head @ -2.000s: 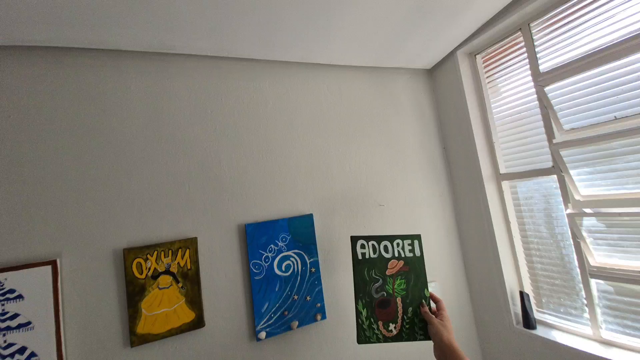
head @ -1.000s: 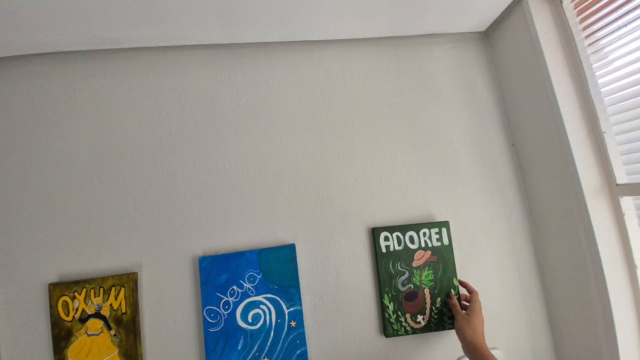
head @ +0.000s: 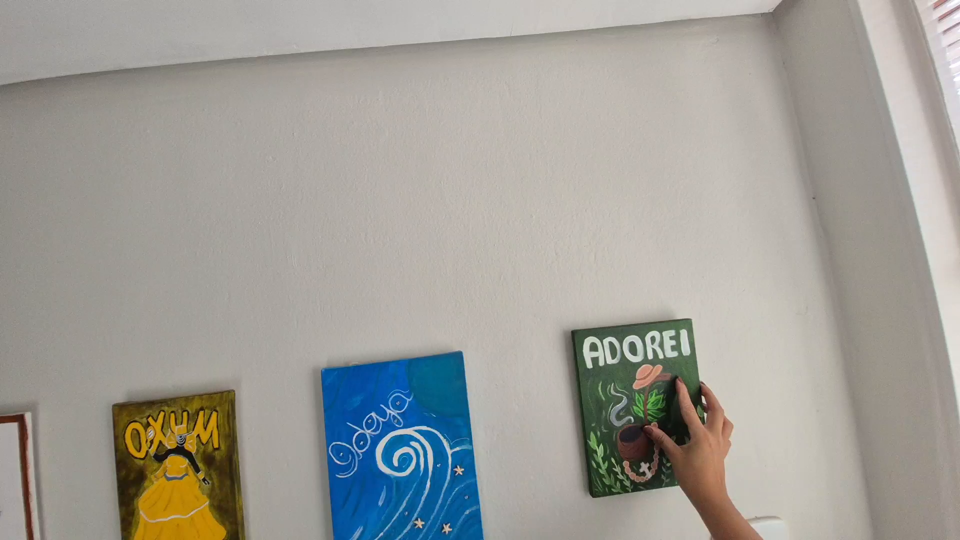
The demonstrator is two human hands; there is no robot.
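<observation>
Low on the right, a green painted canvas (head: 607, 397) with white lettering, a hat, a pipe and leaves lies against the wall, slightly tilted. My right hand (head: 699, 442) is at its right side. The thumb and index fingertips touch the painted front, and the other fingers are bent at the right edge. To its left is a blue painted canvas (head: 375, 405) with a white wave and small stars. Farther left, a dark yellow painted canvas (head: 135, 476) shows a figure in a yellow dress. Whatever holds the canvases from behind is hidden. My left hand is out of view.
The pale wall (head: 450, 225) rises to the ceiling (head: 375, 22) and meets a corner at the right. Part of a window (head: 946, 45) shows at the upper right edge. A brown-bordered picture (head: 26, 472) is cut off at the far left. A white fitting (head: 772, 527) sits behind my wrist.
My right thumb and index finger have moved from the green canvas's right edge onto its front. The view has swung, so less of the window shows.
</observation>
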